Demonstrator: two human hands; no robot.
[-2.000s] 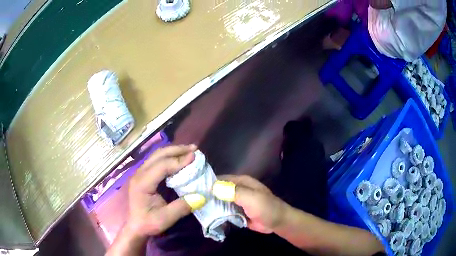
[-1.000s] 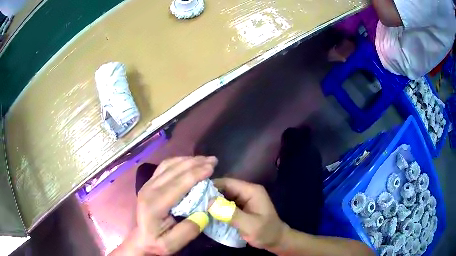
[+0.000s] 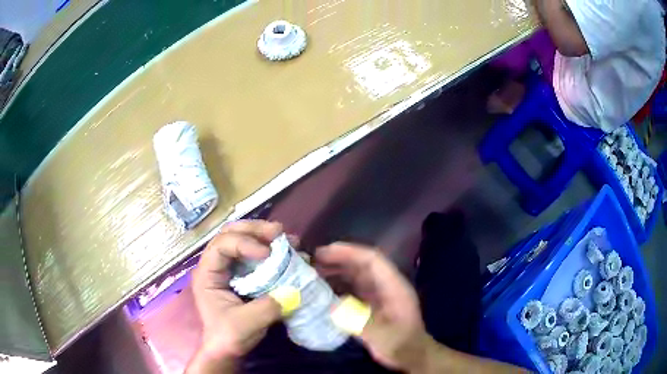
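Note:
A whitish tubular body (image 3: 311, 310) with a bumpy ring piece (image 3: 265, 272) at its upper left end is held over my lap, tilted. My left hand (image 3: 238, 292) grips it around the ring end, with its yellow-taped thumb on the side. My right hand (image 3: 377, 299) is slightly blurred beside the tube's right side; its fingers are raised and apart, and its yellow-taped thumb is at the tube's lower side. Whether that thumb presses on the tube is unclear. Another tubular body (image 3: 184, 172) lies on the bench with its dark open mouth towards the bench edge.
A ring piece (image 3: 281, 40) stands on the tan bench (image 3: 95, 241), beside a green strip (image 3: 95, 88). A blue tote (image 3: 515, 329) of ring pieces is at right, a second blue crate (image 3: 635, 223) behind it. A blue stool (image 3: 497, 150), a person in white (image 3: 611, 66) and a purple tray (image 3: 164, 294) also show.
The assembly has turned so its ring end shows, and my left fingers have shifted around it. My right fingers have lifted away from it. The bench pieces sit lower in view.

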